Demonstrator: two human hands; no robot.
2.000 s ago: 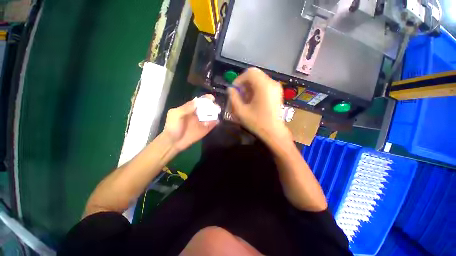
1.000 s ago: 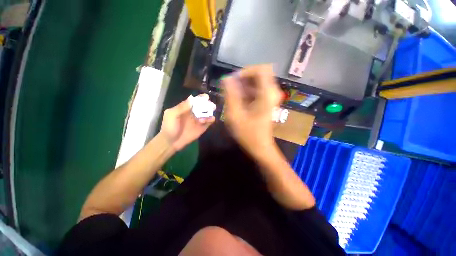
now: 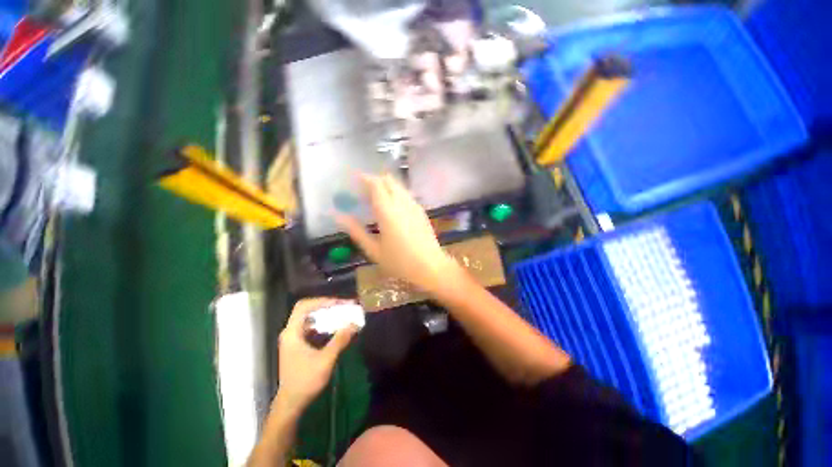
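My left hand (image 3: 306, 358) holds a white power adapter (image 3: 336, 317) in front of the machine, at the lower left of its front panel. My right hand (image 3: 397, 228) is blurred and reaches over the front of the grey metal machine plate (image 3: 333, 109). Its thumb and fingers are apart. A small blue-green piece (image 3: 347, 201) shows between them, seemingly on the plate; blur hides whether a finger touches it.
Green buttons (image 3: 500, 212) sit on the front panel, with a brown cardboard strip (image 3: 479, 262) below. Yellow-black posts (image 3: 584, 109) flank the machine. A blue tray of white adapters (image 3: 730, 310) is at right, an empty-looking blue tray (image 3: 666, 100) behind it. Blurred metal fixtures (image 3: 424, 82) stand at the back.
The view has turned towards the machine. My right hand has moved from the panel's front edge onto the plate, and its fingers have spread. My left hand still holds the adapter.
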